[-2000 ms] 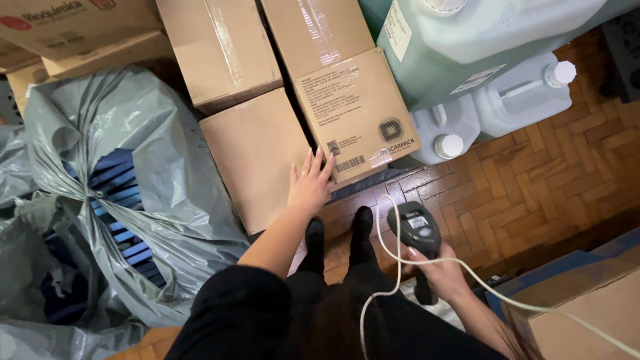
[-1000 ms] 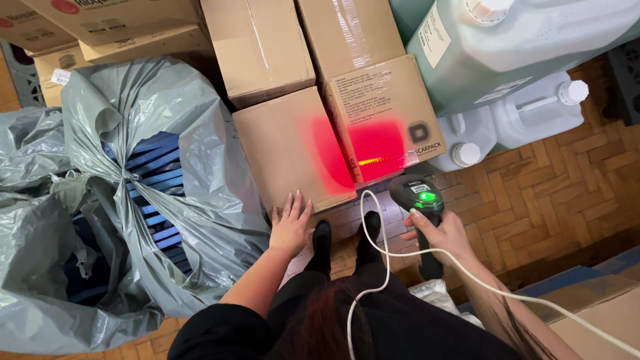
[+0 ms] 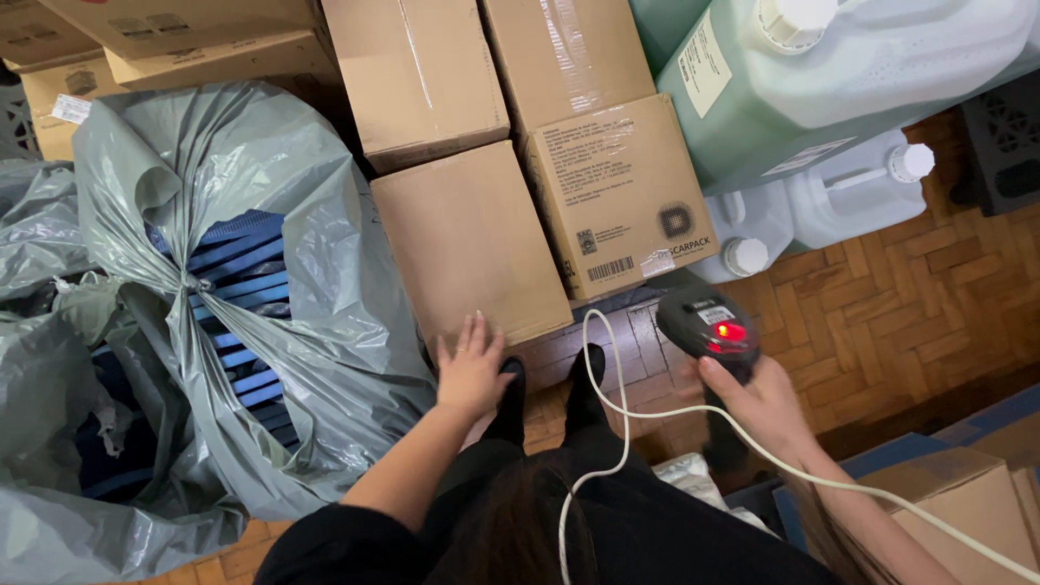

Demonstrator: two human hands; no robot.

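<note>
My left hand [image 3: 471,370] lies with spread fingers on the near edge of a plain cardboard box [image 3: 471,244]. Right of that box stands a printed cardboard box [image 3: 621,195] with a barcode low on its face and clear tape. In my right hand [image 3: 764,398] is a black handheld barcode scanner [image 3: 707,329], its head toward the boxes and a red light lit on top. A white cable [image 3: 621,382] loops in front of my legs and runs off to the lower right. The scanner's handle is partly hidden by my fingers.
Grey plastic bags [image 3: 341,325] with blue items inside stand at the left. More taped boxes [image 3: 422,73] are behind. Large jugs of pale green liquid [image 3: 812,97] stand at the upper right, on a parquet floor [image 3: 821,317]. An open cardboard box [image 3: 951,496] is at the lower right.
The red scanning glow on the boxes one second ago is gone, and the scanner's light has turned from green to red. My left hand has slid from the box's right corner toward its left.
</note>
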